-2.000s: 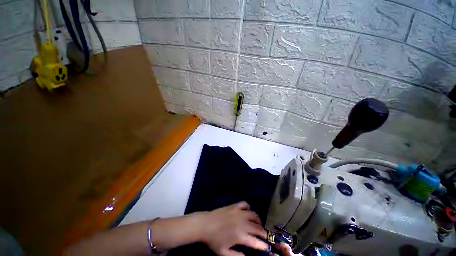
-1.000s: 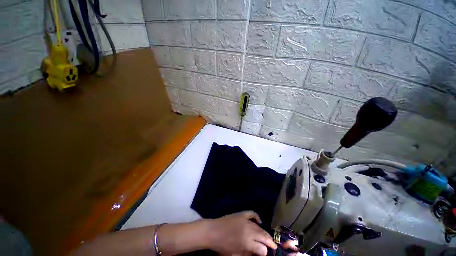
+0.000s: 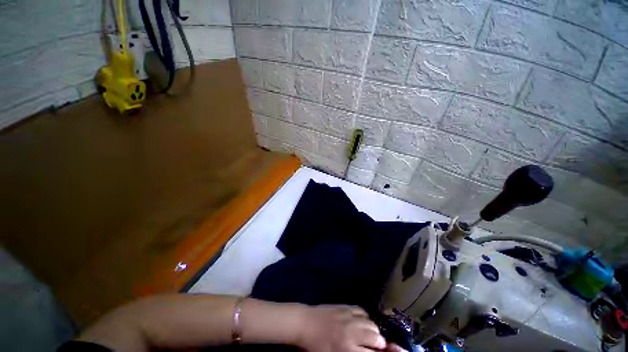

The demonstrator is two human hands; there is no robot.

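The dark cloth lies on the white table, left of and behind the off-white sewing machine head. My left hand lies on the cloth at the bottom edge, fingers bent and pointing right toward the presser foot area, a bracelet at the wrist. What the fingertips do is partly cut off and blurred. My right hand cannot be made out; at most a small bit of skin shows beside the left fingertips.
A screwdriver with a dark bulbous handle stands in the machine top. A blue-green bottle sits behind it. A thin yellow-green screwdriver is against the wall. An orange edge, brown cardboard and yellow socket are at left.
The view has shifted, so things sit further right. The cloth behind the machine head has spread and bunched, with a new fold toward the left. My left hand stays by the presser foot.
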